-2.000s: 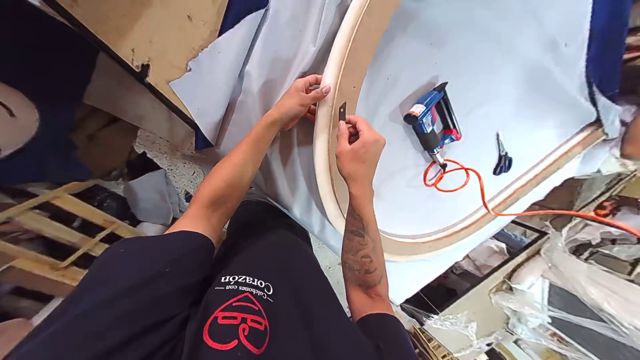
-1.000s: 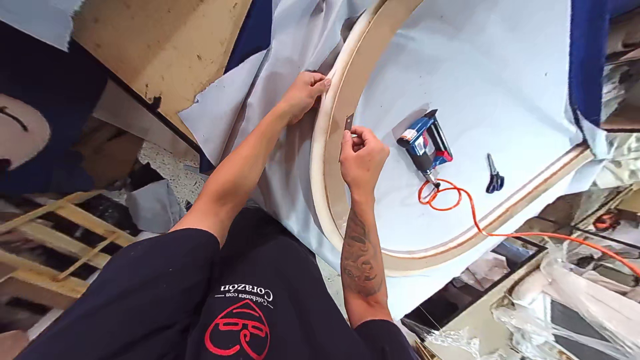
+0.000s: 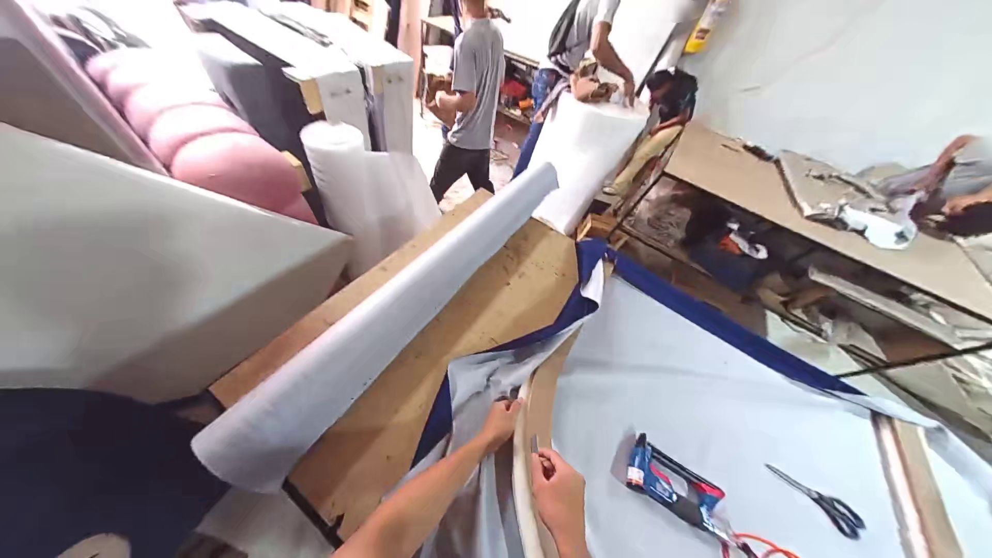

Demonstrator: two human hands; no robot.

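Observation:
My left hand point(image 3: 502, 425) is closed on the pale edge trim of a curved frame point(image 3: 545, 387), beside loose grey fabric point(image 3: 496, 372). On the frame's inner side, my right hand point(image 3: 556, 484) pinches a small flat dark strip point(image 3: 535, 444), perhaps a blade; its exact kind cannot be told. To the right of that hand, a blue and black pneumatic staple gun point(image 3: 674, 484) lies on light grey fabric point(image 3: 659, 372) inside the frame. Black-handled scissors point(image 3: 821, 500) rest farther right, partly open.
A fabric roll point(image 3: 380, 333) lies across the wooden table point(image 3: 504, 279). An orange air hose point(image 3: 763, 542) runs from the staple gun. Blue fabric point(image 3: 721, 329) borders the far side. Several people stand or work beyond, near a white roll point(image 3: 593, 151) and a workbench point(image 3: 837, 225).
The view has swung up toward the room. Both hands remain at the curved frame, left on its outer edge, right still with the small strip.

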